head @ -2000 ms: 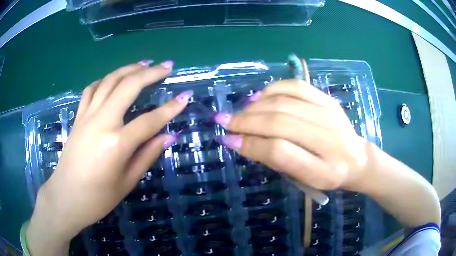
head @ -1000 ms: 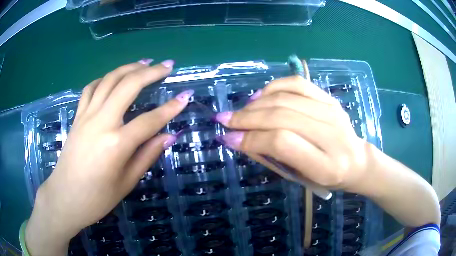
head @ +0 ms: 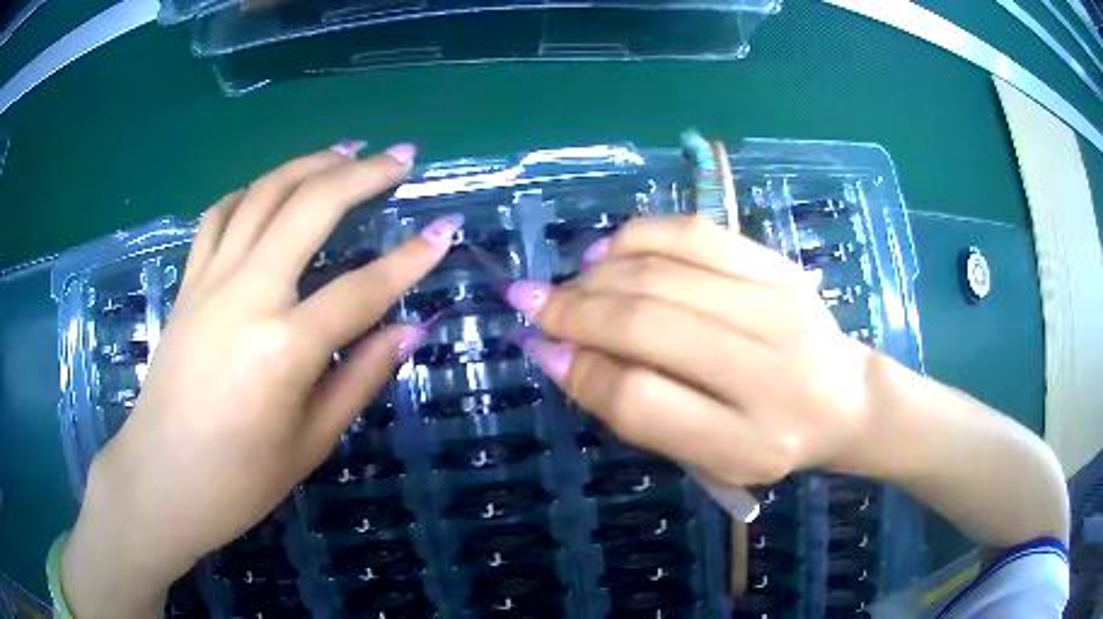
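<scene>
A clear blister tray holds rows of round black parts standing on edge. My left hand rests over its upper left, fingers apart, index fingertip at a part near the top. My right hand pinches a thin tool, apparently tweezers; their fine tips reach left towards that part and their pale rear end shows below the hand. Any contact between tips and part is unclear. A small brush with a greenish tip and thin tan handle lies on the tray, partly hidden under my right hand.
A loose round part with a pale centre lies on the green mat to the right. A tan cardboard sheet is at the far right. Clear trays stand behind the work tray.
My right hand has shifted slightly left and down, and the tool's rear end has swung down and left. The brush's greenish tip has moved slightly left. My left hand has barely moved.
</scene>
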